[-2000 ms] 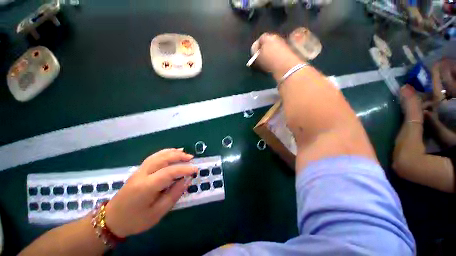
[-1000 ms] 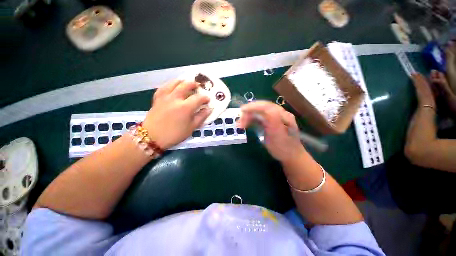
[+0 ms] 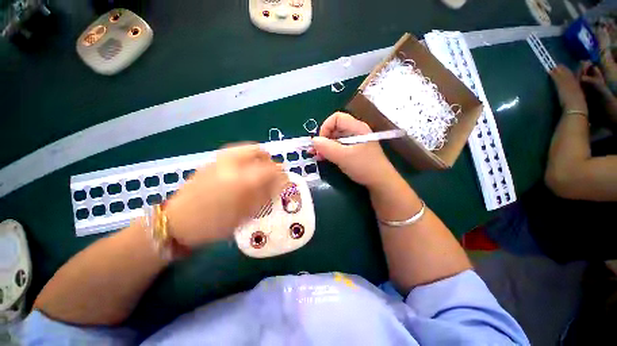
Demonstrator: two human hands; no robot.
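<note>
A cream plastic housing (image 3: pixel 276 230) lies in front of me on the green surface, partly under my left hand. It shows grille slots and round openings with reddish details. My left hand (image 3: pixel 226 192) is blurred above the housing and the white carrier strip (image 3: pixel 101 196); I cannot tell whether it holds anything. The strip has two rows of dark rounded pads or openings. My right hand (image 3: pixel 348 150) holds slim silver tweezers (image 3: pixel 372 137), with its fingertips at the strip's right end. Thin clear rings (image 3: pixel 310 126) lie just beyond the strip.
An open cardboard box (image 3: pixel 467 125) full of white rings stands at right, beside spare strips (image 3: pixel 488 159). A pale edge strip (image 3: pixel 203 98) crosses the bench. Other housings (image 3: pixel 115 42) lie beyond it and stacked shells (image 3: pixel 13 263) at far left. Another person's arms show at right.
The housing has come nearer to me, off the carrier strip. My right hand has moved slightly up and left to the strip's end. My left hand has moved down and is now blurred.
</note>
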